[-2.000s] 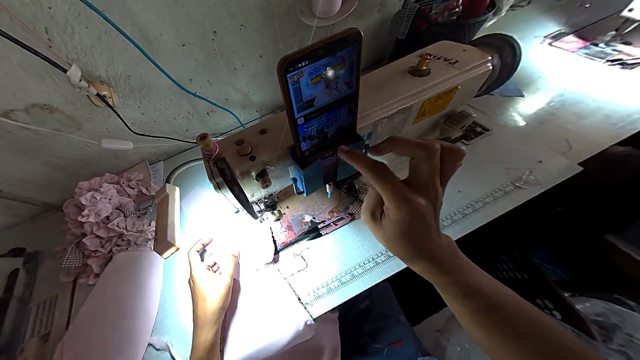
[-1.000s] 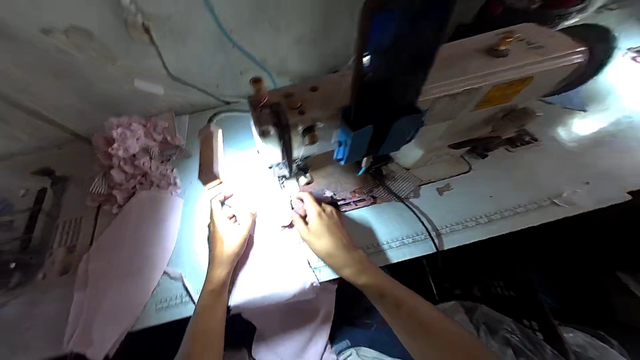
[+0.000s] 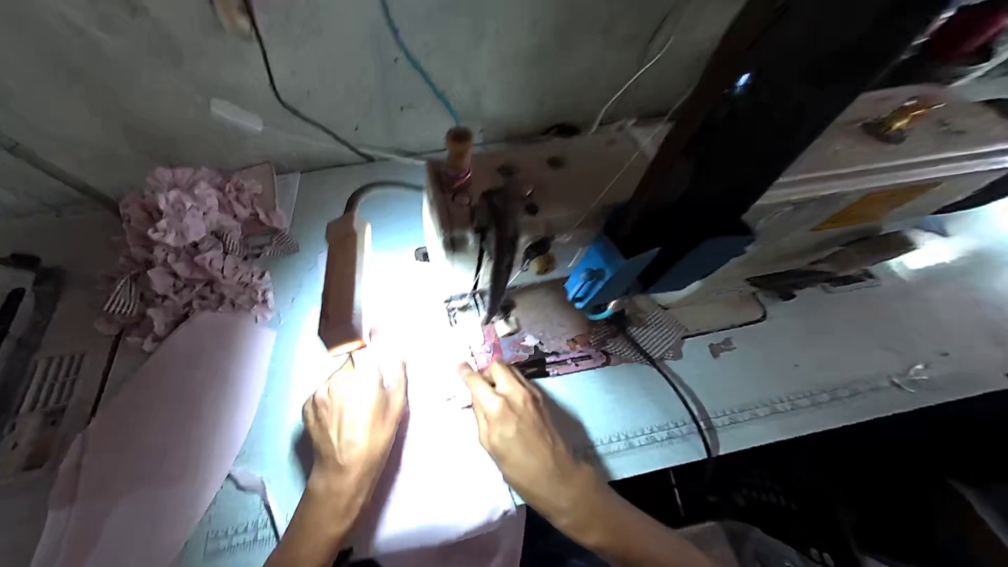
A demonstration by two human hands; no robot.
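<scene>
Pale pink fabric (image 3: 445, 472) lies under the needle area of a sewing machine (image 3: 543, 181), brightly lit and partly washed out. My left hand (image 3: 354, 417) rests on the fabric's left part with bent fingers, just below a lamp head (image 3: 344, 283); whether it pinches the cloth cannot be told. My right hand (image 3: 520, 433) has its thumb and index fingertips together at the fabric's right edge, close to the presser foot (image 3: 504, 323). A small pink piece (image 3: 490, 346) shows between those fingertips and the foot.
A phone (image 3: 732, 134) stands in a blue holder (image 3: 661, 268) on the machine, with a black cable (image 3: 669, 382) hanging over the table edge. Ruffled pink fabric pieces (image 3: 189, 244) and a long pink panel (image 3: 173, 441) lie at left. A measuring tape (image 3: 740, 413) runs along the front edge.
My right hand has moved from the phone down to the fabric beside the presser foot. My left hand has come down onto the cloth. The view has moved closer to the machine.
</scene>
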